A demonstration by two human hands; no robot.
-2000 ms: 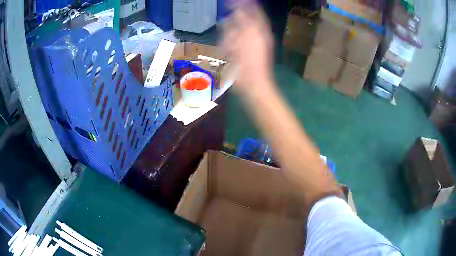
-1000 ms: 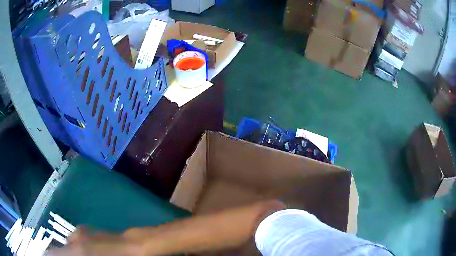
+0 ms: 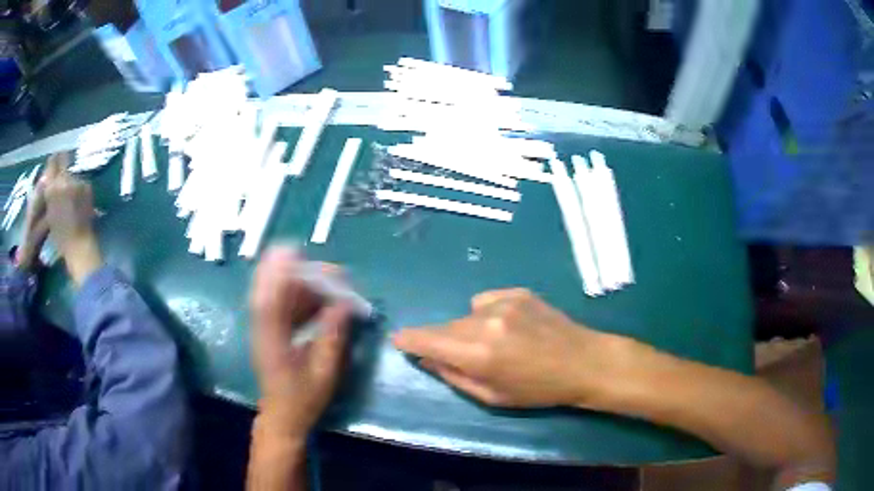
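My left hand [image 3: 299, 321], blurred, is above the front of the bench, its fingers curled around a whitish tube [image 3: 333, 288] that is also blurred. My right hand [image 3: 513, 347] is just to its right, low over the bench, index finger pointing left. I cannot tell whether its fingers pinch anything small. White tubes [image 3: 220, 144] are heaped left of centre. Slim white sticks [image 3: 450, 125] are stacked near the back. Tiny dark springs [image 3: 369, 182] lie in a loose pile between them. Several white assembled tubes [image 3: 594, 225] lie side by side at the right.
The dark green bench [image 3: 661, 355] has a pale back rail [image 3: 632, 122]. Light blue boxes [image 3: 273, 43] stand behind it. Another person's hands [image 3: 69, 206] and blue-grey sleeve work at the left. A blue crate [image 3: 805, 144] is at the right, with a carton [image 3: 791, 369] below.
The view has swung left from the floor and carton to the bench. My right arm now reaches in from the right over the bench. My left hand has come into view with the whitish tube.
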